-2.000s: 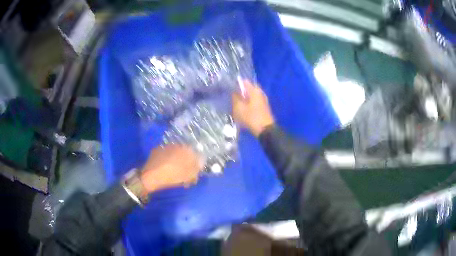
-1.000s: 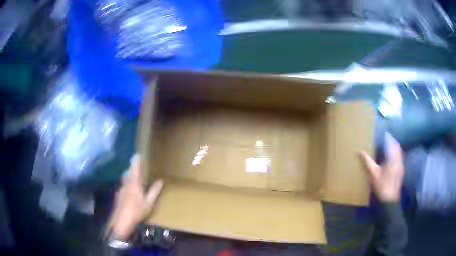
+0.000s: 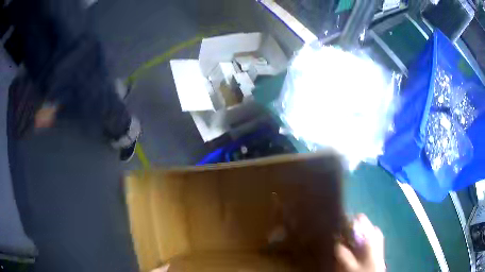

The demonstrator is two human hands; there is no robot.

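Note:
An open brown carton (image 3: 234,212) is held low in front of me, and no parts can be made out inside it. My right hand (image 3: 362,245) grips its right side and also seems to hold a small pinkish thing, blurred. Only a fingertip of my left hand (image 3: 161,268) shows at the bottom edge, against the carton. The blue bin (image 3: 407,143) stands on the right with clear bags of small shiny parts (image 3: 444,141) in it.
A bright, glaring clear plastic bag (image 3: 337,101) lies on the green bench (image 3: 372,194). A white open box (image 3: 194,90) with things inside stands beyond the carton. A person (image 3: 90,69) is on the grey floor at the left, near a yellow line.
The view has swung left, so the blue bin now shows on the right. The carton has moved left and away from the bench with my hands. A person and a white box have come into view.

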